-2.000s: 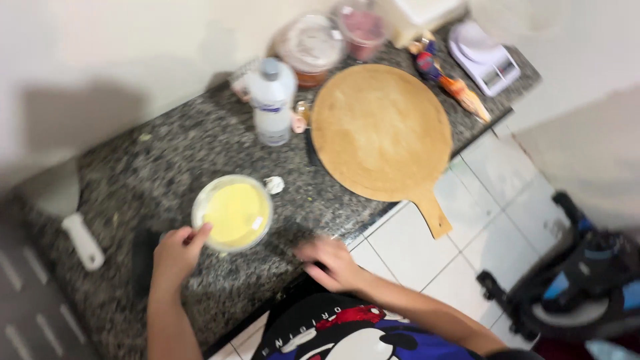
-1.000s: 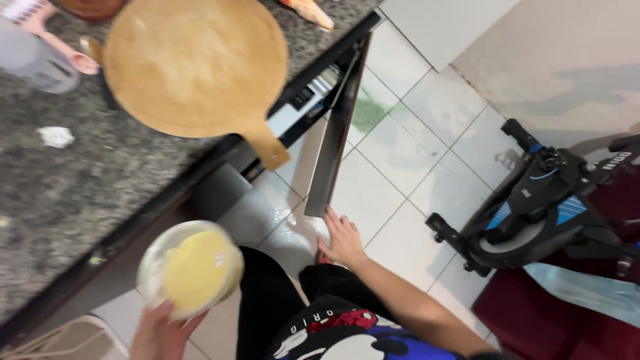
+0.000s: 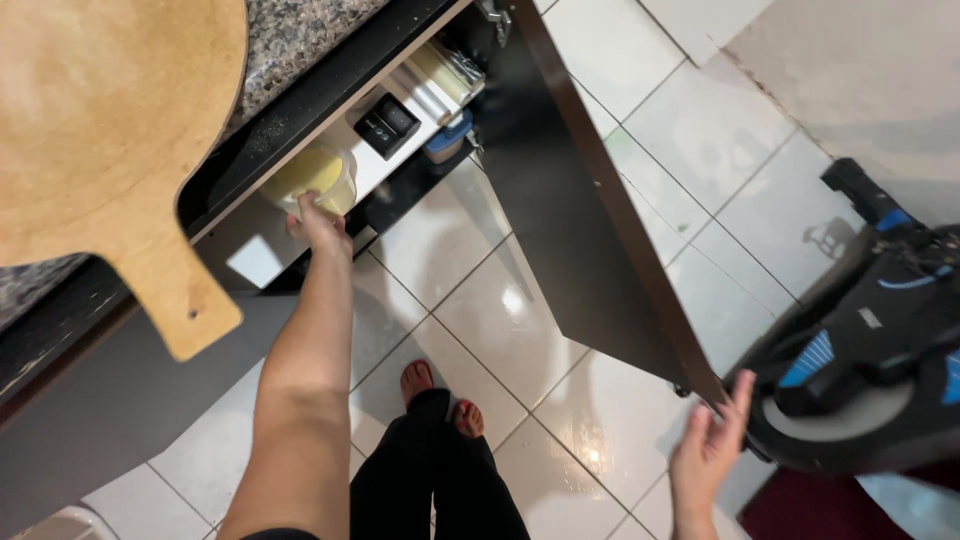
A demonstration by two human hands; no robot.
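A round plastic tub point(image 3: 341, 180) with a yellow substance is inside the cabinet, at the white shelf point(image 3: 367, 161) under the counter. My left hand point(image 3: 321, 223) grips the tub's near side; part of its fingers is hidden against it. At the right, my right hand point(image 3: 712, 442) touches the free edge of the dark cabinet door point(image 3: 592, 210), which stands wide out from the cabinet. Its fingers are spread along that edge.
A round wooden board point(image 3: 112, 127) lies on the granite countertop point(image 3: 300, 45), its handle past the edge. A black box point(image 3: 387, 125), wrap rolls point(image 3: 435, 79) and a blue-lidded container point(image 3: 448, 139) are in the cabinet. A black and blue exercise machine point(image 3: 855, 337) stands at the right.
The tub was on the countertop, then held in front of the cabinet; now it is inside, at the shelf. The cabinet door has swung further out with my right hand at its edge. The view has shifted down.
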